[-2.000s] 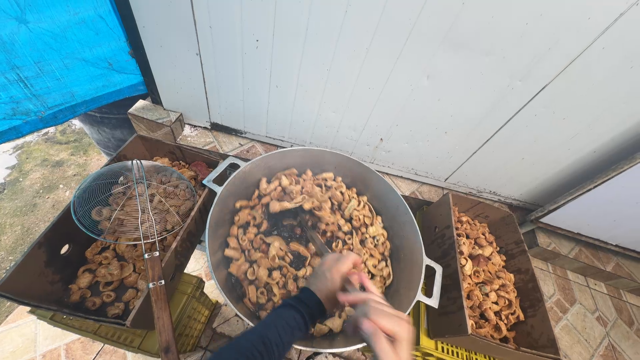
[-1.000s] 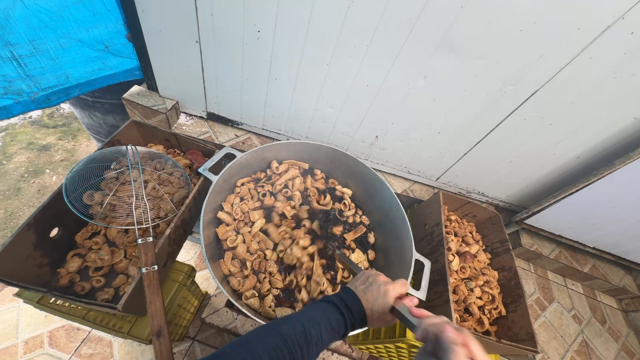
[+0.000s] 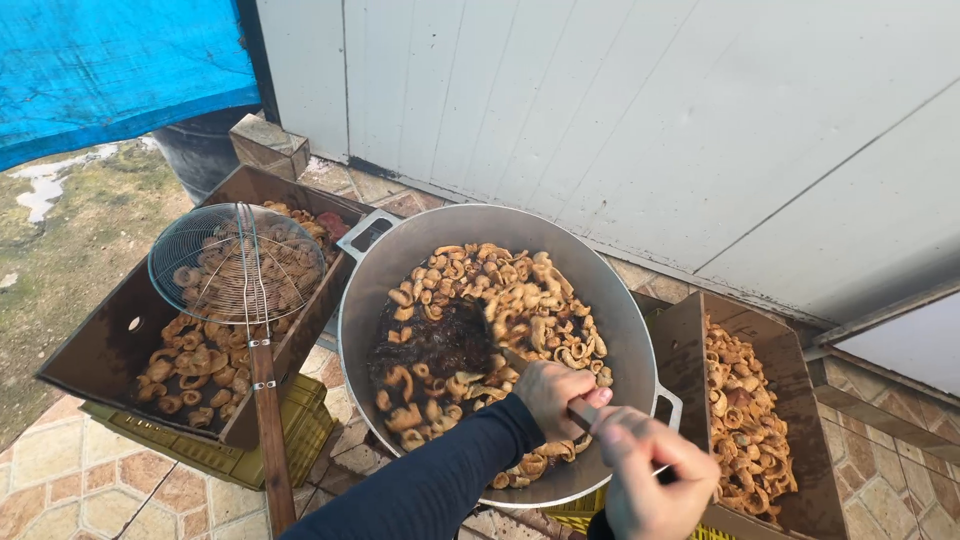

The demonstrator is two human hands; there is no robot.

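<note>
A large metal pot (image 3: 634, 322) holds dark hot-looking liquid and many curled, golden-brown fried pork rinds (image 3: 555, 300). My left hand (image 3: 559, 397) is closed around the shaft of a long-handled stirring paddle (image 3: 514, 360), over the pot's near right part. Nearer the handle's end, my right hand (image 3: 652, 465) grips the same paddle. Its working end is down among the rinds and the liquid, mostly hidden. A dark patch of liquid (image 3: 435, 341) shows left of the paddle.
A wire skimmer (image 3: 266, 405) with a wooden handle lies across a brown box (image 3: 90, 349) of fried pieces at left, on a yellow crate (image 3: 311, 412). Another box (image 3: 817, 442) of pieces stands right of the pot. A pale panel wall (image 3: 600, 112) rises behind; a blue tarp (image 3: 120, 67) hangs upper left.
The rinds have shifted within the pot, and a broad dark area of liquid now shows at its left. Both hands have moved with the paddle and still hold it.
</note>
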